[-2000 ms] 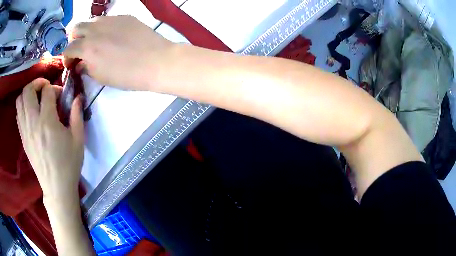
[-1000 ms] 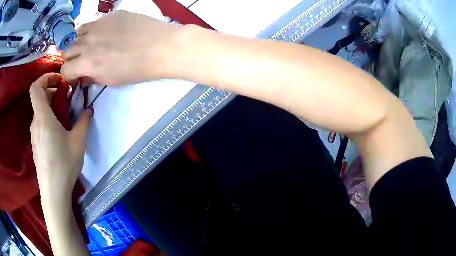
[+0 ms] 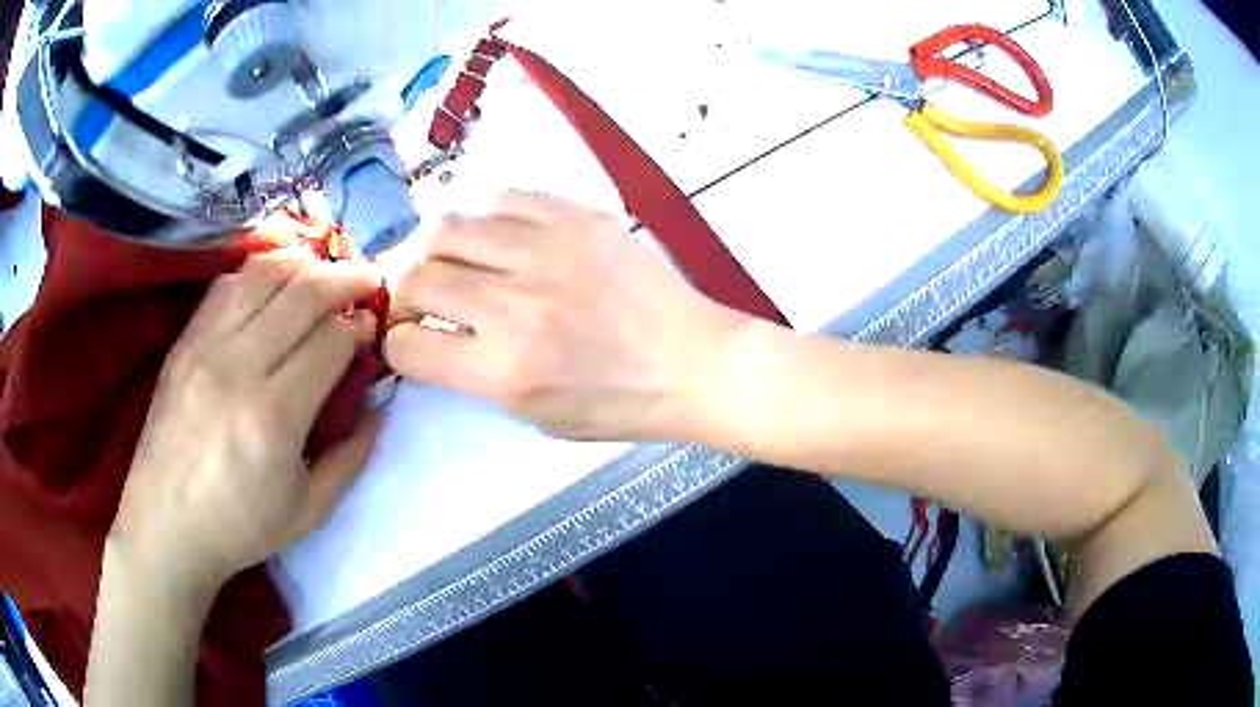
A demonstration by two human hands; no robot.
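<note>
A dark red garment piece (image 3: 83, 359) lies at the left of the table, its edge running under the sewing machine head (image 3: 152, 111). My left hand (image 3: 249, 401) holds a fold of it, fingertips close to the lit needle area. My right hand (image 3: 539, 318) pinches the cloth edge beside the left fingertips, with a small white bit showing between its fingers. A grey-blue knob (image 3: 376, 205) sits just above the fingertips. The needle and presser foot are not clear in the glare.
Scissors (image 3: 901, 86) with red and yellow handles lie at the back right. A red strip (image 3: 663, 207) runs across the table behind my right hand. Ruler tape (image 3: 650, 490) lines the front edge. A small red piece (image 3: 464, 100) lies by the machine. Grey-green cloth (image 3: 1175, 373) shows at right.
The view has shifted, showing more of the machine and the scissors. My left fingers have closed in beside the right ones at the cloth edge. The white and dark fold between the hands is now mostly covered.
</note>
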